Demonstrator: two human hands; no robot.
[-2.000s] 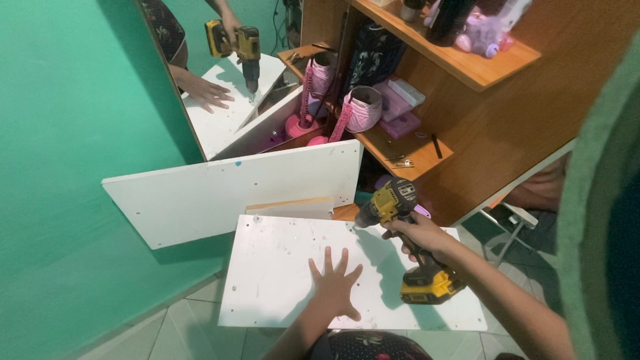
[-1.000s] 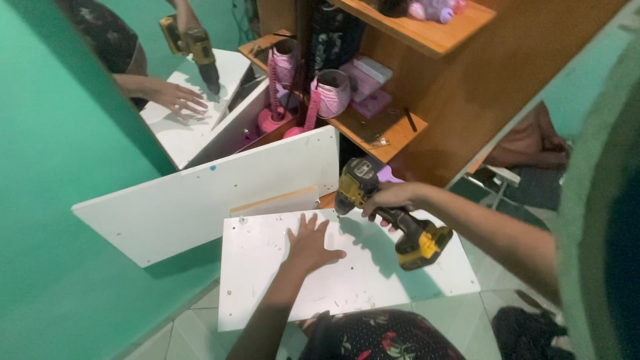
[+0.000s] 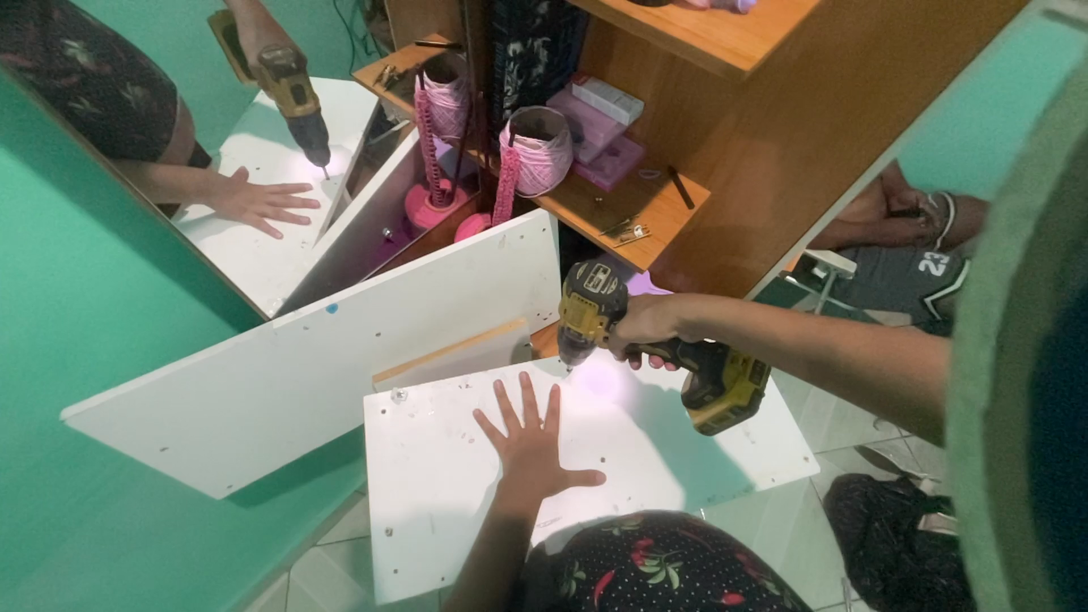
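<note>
My right hand (image 3: pixel 650 327) grips a yellow and black cordless drill (image 3: pixel 586 310), its chuck pointed down at the back edge of a white panel (image 3: pixel 442 510). The drill's lamp lights the panel beside the tip; whether the bit touches cannot be told. My left hand (image 3: pixel 534 450) lies flat on that panel with its fingers spread, left of the drill, holding nothing. Behind stands a long white board (image 3: pixel 340 357) on its edge, tilted in view, with a smaller wood-edged piece (image 3: pixel 450 353) against it. A mirror (image 3: pixel 280 204) at the upper left reflects the hands and drill.
A wooden shelf unit (image 3: pixel 680 127) stands behind, holding a pink yarn cone (image 3: pixel 537 157), pink boxes (image 3: pixel 591 127) and small metal parts (image 3: pixel 631 234). A green wall (image 3: pixel 76 297) is at left. At right another person (image 3: pixel 901 229) sits, with a dark cloth or bag (image 3: pixel 884 535) on the tiled floor.
My left hand has moved from the panel's middle toward its back left part, fingers still spread. My right hand keeps hold of the drill near the back edge. The view has shifted.
</note>
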